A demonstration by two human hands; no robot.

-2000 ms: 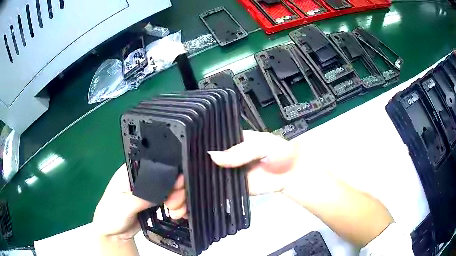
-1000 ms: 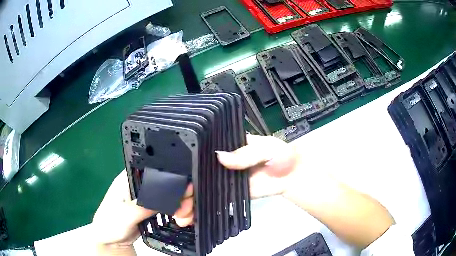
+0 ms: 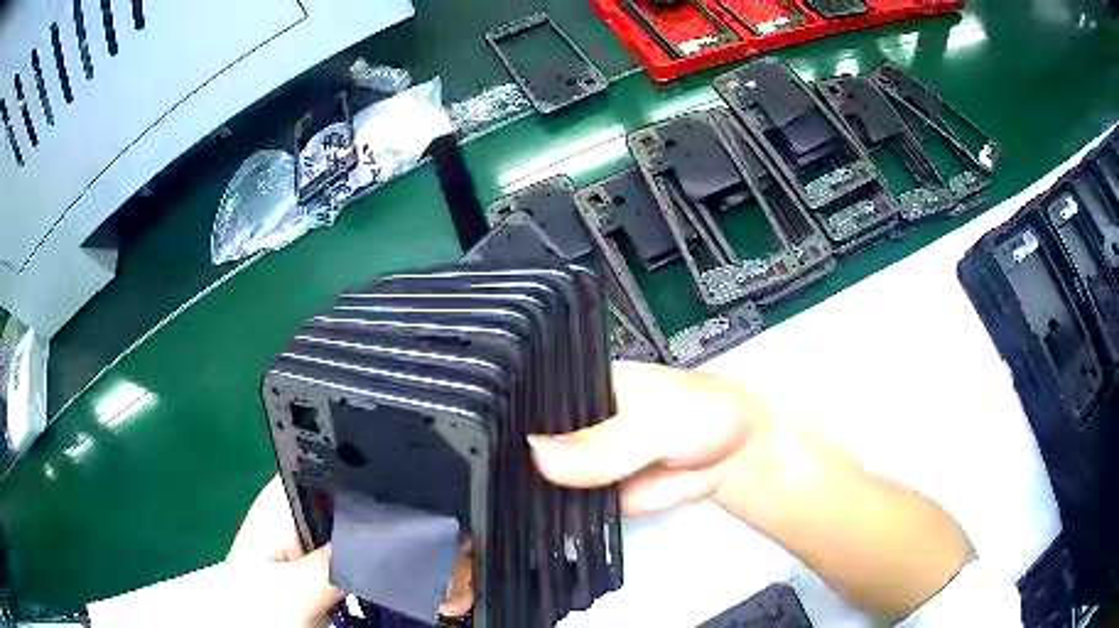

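Observation:
A fanned stack of several black phone middle frames (image 3: pixel 515 368) is held up near the middle, its top edges showing as bright parallel stripes. My left hand (image 3: pixel 288 552) grips it from the lower left, with fingers partly hidden behind the front frame and its dark grey flap. My right hand (image 3: pixel 663 436) holds the stack's right side, thumb on the side rails. The lower end of the stack is cut off by the picture's bottom edge.
Overlapping frame groups (image 3: pixel 712 184) lie on the green mat behind the stack. A single frame (image 3: pixel 546 61), a red tray (image 3: pixel 669 55), a plastic bag (image 3: pixel 264 202) and a black strip (image 3: pixel 457 190) lie farther back. Black trays (image 3: pixel 1031 307) stand right; a grey machine (image 3: pixel 184 111) stands left.
The stack and both hands have moved lower, and the stack has tipped so that more of its top edges shows. Another frame's corner now shows behind the stack's top.

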